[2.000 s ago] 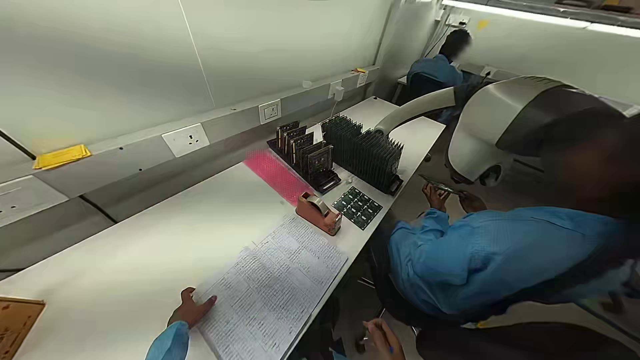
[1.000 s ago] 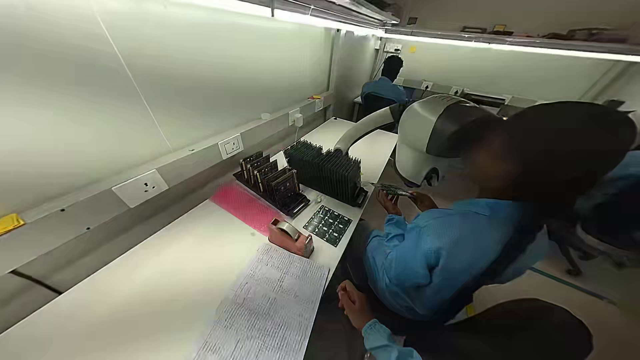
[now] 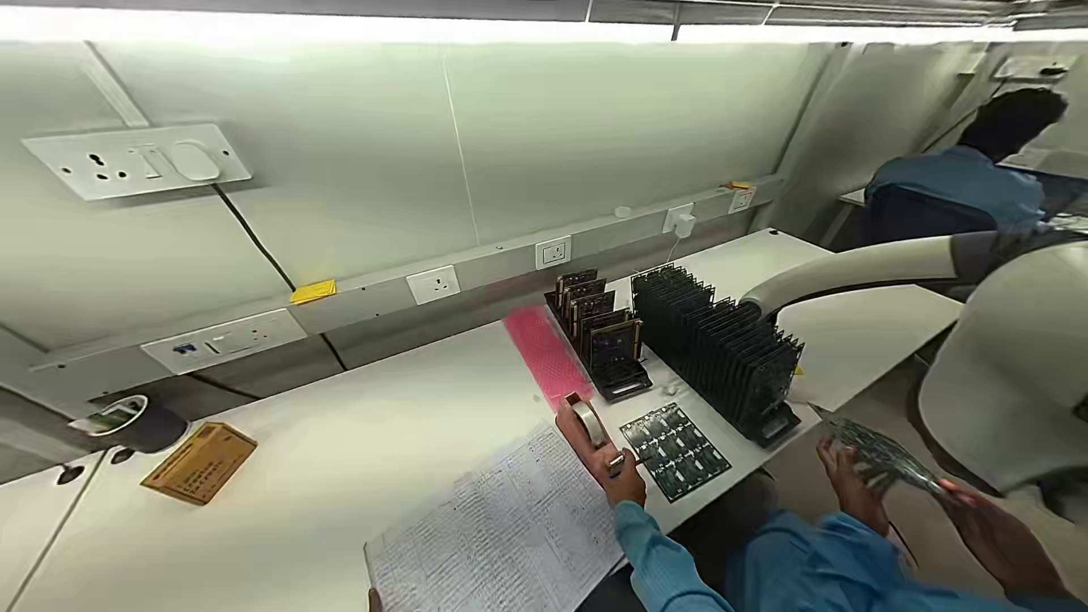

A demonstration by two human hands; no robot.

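Observation:
My right hand is at the near end of a reddish-brown tape dispenser holding a roll of clear tape. A small slim thing shows at its fingers; whether it is held is unclear. Only a bit of my left hand shows, at the left edge of written paper sheets. A green printed circuit board panel lies flat right of the dispenser. Behind it stand a black rack of upright circuit boards and a longer rack, densely filled with dark boards. Pink bubble wrap lies left of the racks.
A co-worker at the right holds a circuit board panel in both hands. A large pale machine on a curved arm reaches over the far bench. A brown cardboard box and a dark cup stand at the left. Another person sits far back.
My right hand has moved from beside the paper sheets to the tape dispenser. My left hand, out of view a second ago, shows at the sheets' left edge. The view has swung left.

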